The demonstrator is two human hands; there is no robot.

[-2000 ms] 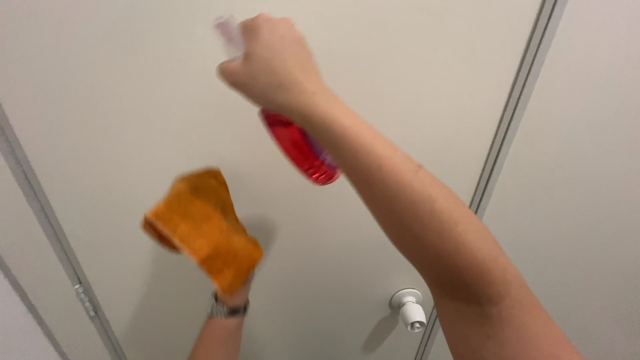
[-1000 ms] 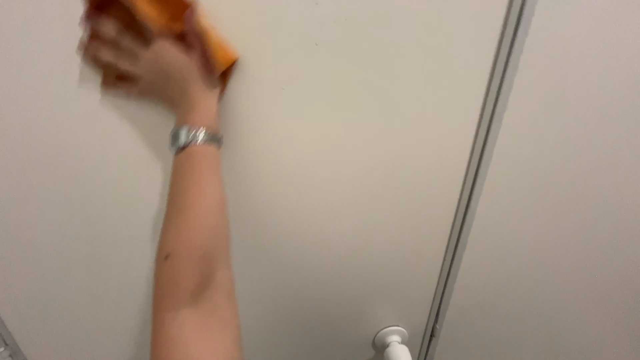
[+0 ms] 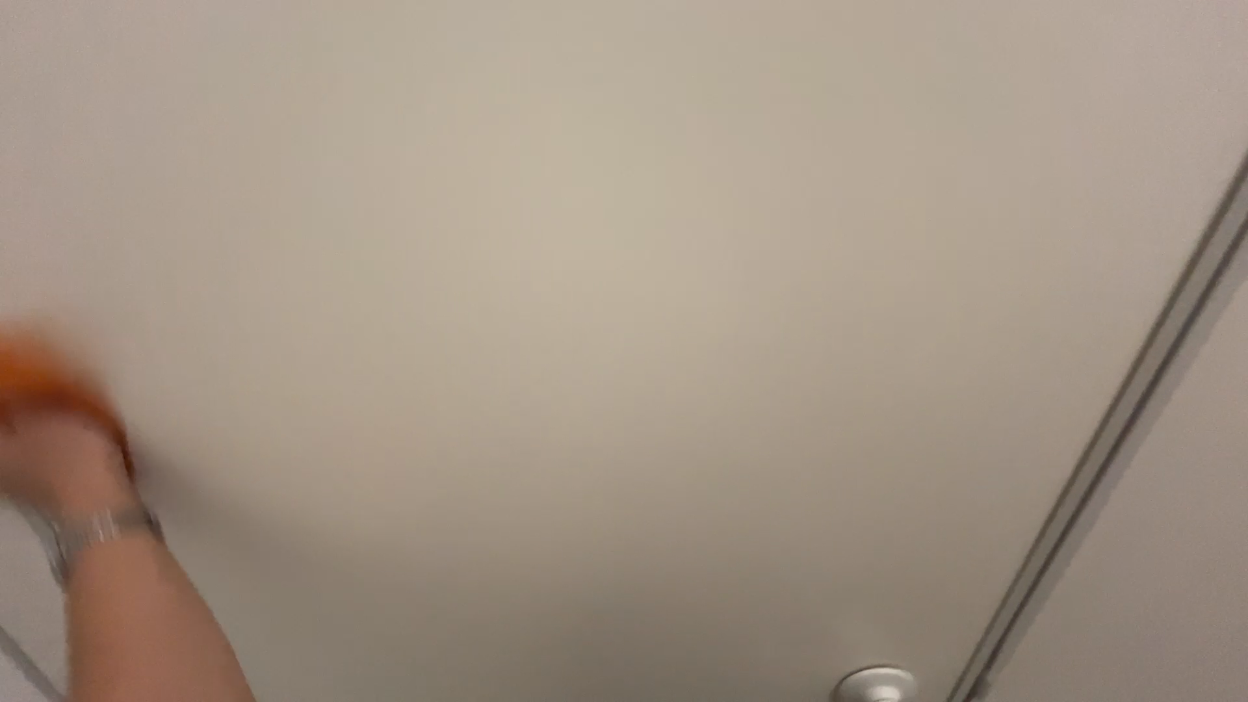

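Observation:
At the left edge, my left hand (image 3: 63,463) holds an orange cloth (image 3: 44,375) up at a pale door panel (image 3: 604,292). Hand and cloth are blurred and partly cut off by the frame, so the fingers cannot be made out. A silver metal watch band (image 3: 102,531) circles the wrist, and a soft shadow falls on the panel to the right of the arm. My right hand is out of the frame, and so is the red spray bottle.
A round white door knob (image 3: 877,685) sits at the bottom edge, right of centre. Beside it a grey metal frame strip (image 3: 1121,419) runs diagonally up to the right, with another pale panel (image 3: 1150,585) beyond. A thin dark line crosses the bottom left corner.
Two seconds ago my right hand held a red spray bottle in view; both have left the frame. My left hand, with the orange cloth, has moved left and down since one second ago. The view has shifted.

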